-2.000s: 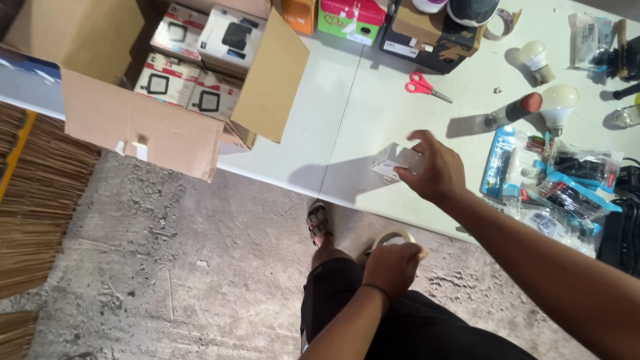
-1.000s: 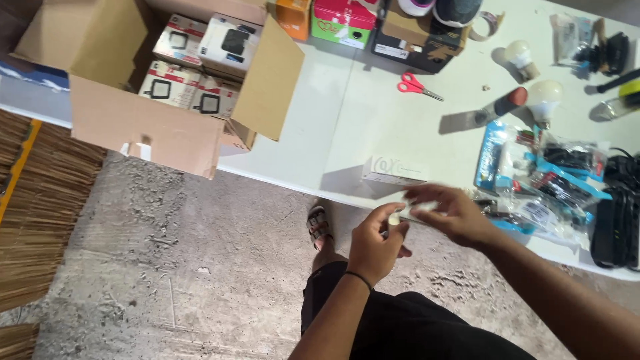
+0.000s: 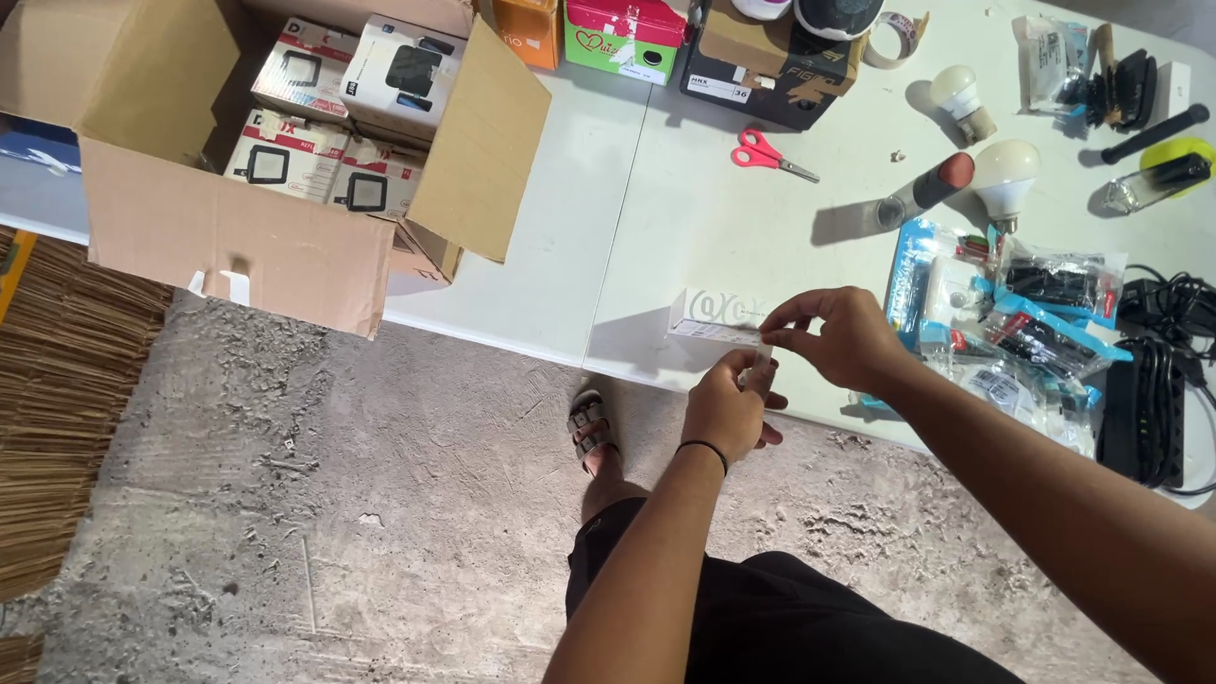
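Observation:
A small white printed carton (image 3: 717, 315) lies on the white table (image 3: 532, 275) near its front edge. My left hand (image 3: 730, 404) is just in front of the carton, its fingers closed on a short strip of translucent tape (image 3: 762, 355). The thumb and forefinger of my right hand (image 3: 836, 337) pinch the strip's upper end, beside the carton's right end. Whether the tape touches the carton cannot be told. Red-handled scissors (image 3: 771, 157) lie farther back on the table. A tape roll (image 3: 893, 40) rests near the shoe box at the back.
At the left stands an open cardboard box (image 3: 237, 252) holding several floodlight cartons (image 3: 285, 157). Shoe boxes (image 3: 760, 66) line the back. Light bulbs (image 3: 1007, 176), a dark cylinder with a red end (image 3: 936, 185), bagged goods (image 3: 1026, 294) and a black power strip (image 3: 1130, 408) occupy the right.
The small carton, in my right hand two seconds ago, now lies on the table. The tape roll seen at my left hand then no longer shows there. Both hands have come together at a strip.

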